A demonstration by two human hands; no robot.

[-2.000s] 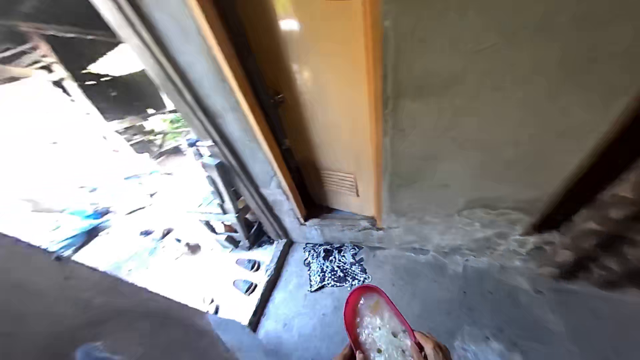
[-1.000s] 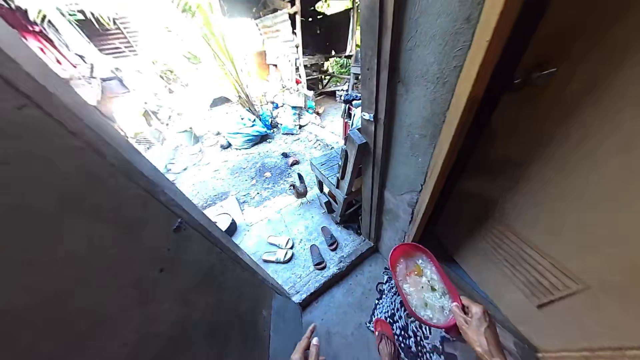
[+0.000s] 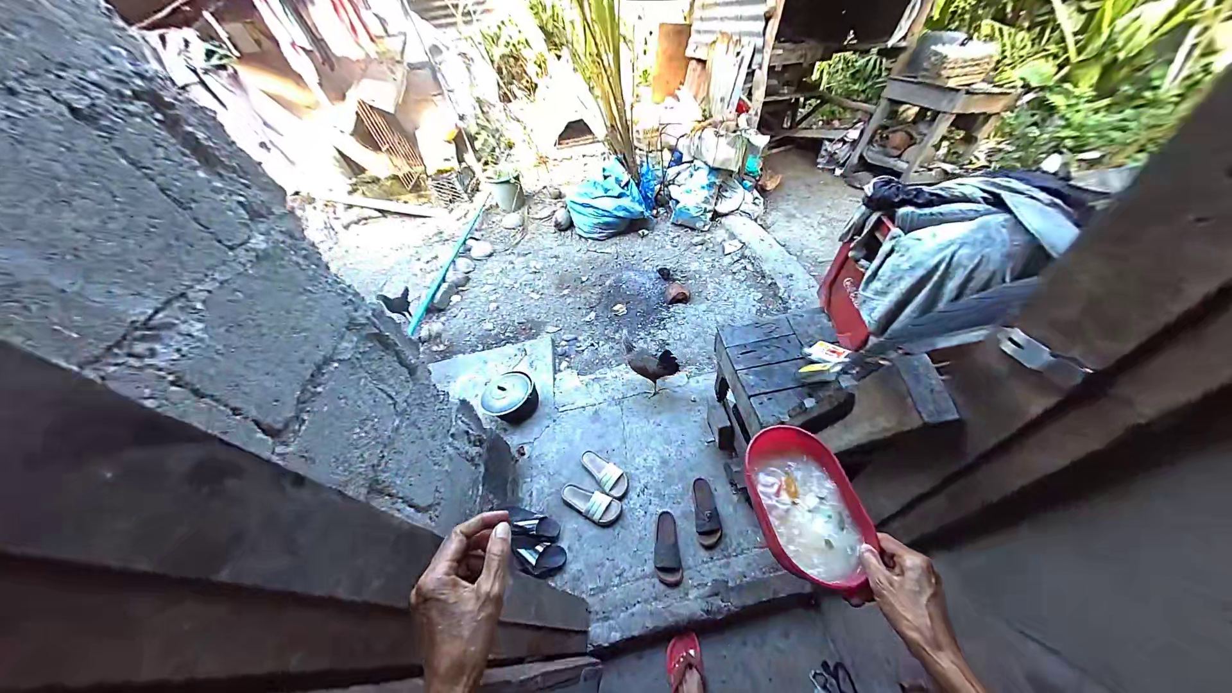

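My right hand (image 3: 910, 592) grips the near end of a red oval plastic container (image 3: 760, 510), its thumb on the rim. Cloudy liquid with pale food scraps (image 3: 808, 515) and an orange bit fills much of it. My left hand (image 3: 465, 597) is raised at the lower left, fingers curled loosely, with nothing seen in it. Beside its fingertips, black slippers (image 3: 537, 556) lie on the concrete beyond. A foot in a red flip-flop (image 3: 684, 659) shows at the bottom, inside the doorway.
A raised sill (image 3: 703, 608) crosses the doorway. Outside lie white slides (image 3: 592, 504) and dark slippers (image 3: 667, 549). A lidded pot (image 3: 510, 397) sits left, a chicken (image 3: 653, 364) stands ahead, and a wooden chair (image 3: 770, 371) is at the right. Blue bags (image 3: 606, 202) lie farther out.
The view has swung from the inner door to the open doorway and yard. Both hands, earlier near the container, are now apart; the right hand holds it and the left has come up beside the doorway.
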